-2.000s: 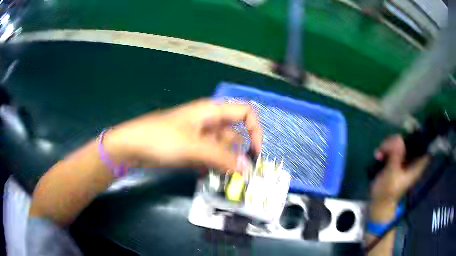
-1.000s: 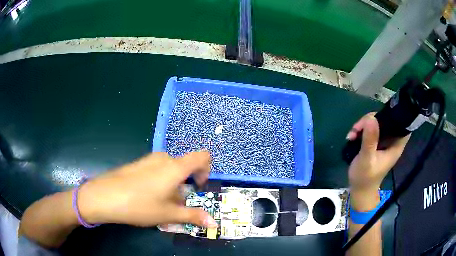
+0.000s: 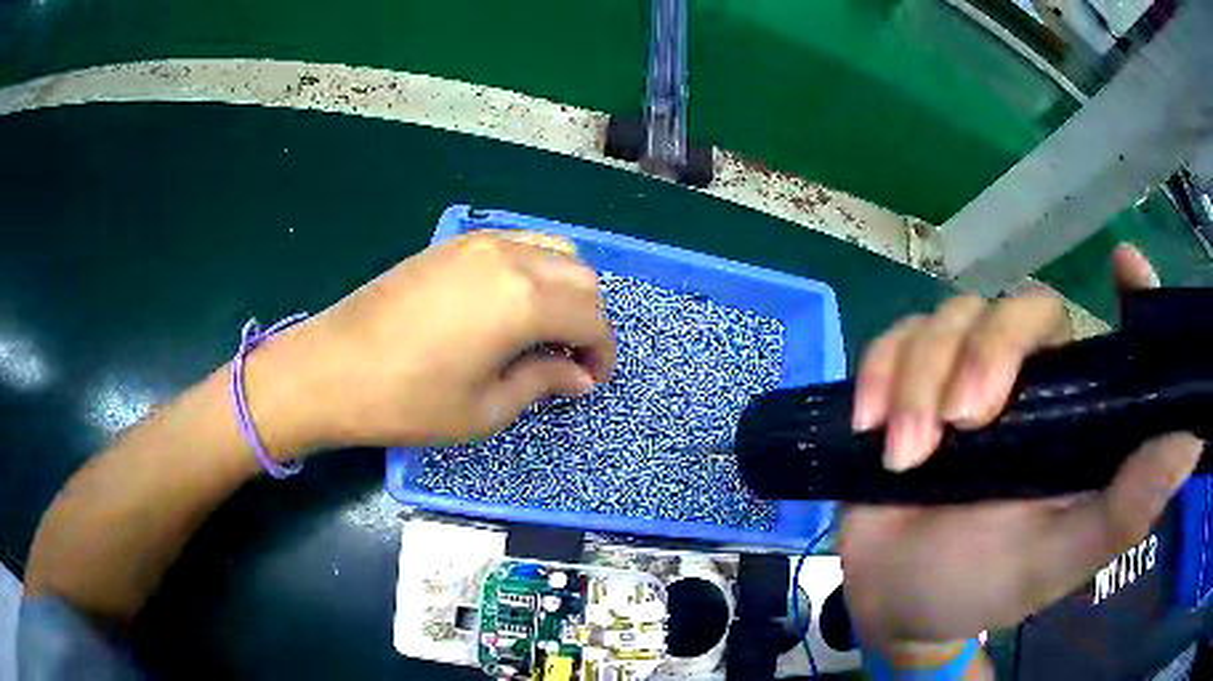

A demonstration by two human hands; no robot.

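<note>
My left hand (image 3: 486,339) is over the blue screw tray (image 3: 831,333), its thumb and forefinger close together at the tiny silver screws (image 3: 652,426); whether a screw is between them I cannot tell. My right hand (image 3: 984,452) grips the black electric screwdriver (image 3: 1064,412), held level over the tray's right end, tip pointing left. The socket unit (image 3: 632,615), with its green circuit board (image 3: 516,615) and yellow component (image 3: 556,667), lies open side up on the holding fixture (image 3: 432,572) at the tray's near side. The bottom edge of the picture cuts the unit off.
A pale worn rail (image 3: 439,100) runs behind the tray, with the green conveyor belt (image 3: 399,33) beyond. A metal post (image 3: 668,80) stands on the rail. A grey beam (image 3: 1051,173) is at the right. A dark case marked "Mitra" (image 3: 1124,572) lies at lower right.
My left hand has moved from the circuit board up into the screw tray. My right hand has brought the screwdriver left and turned it level over the tray's right end.
</note>
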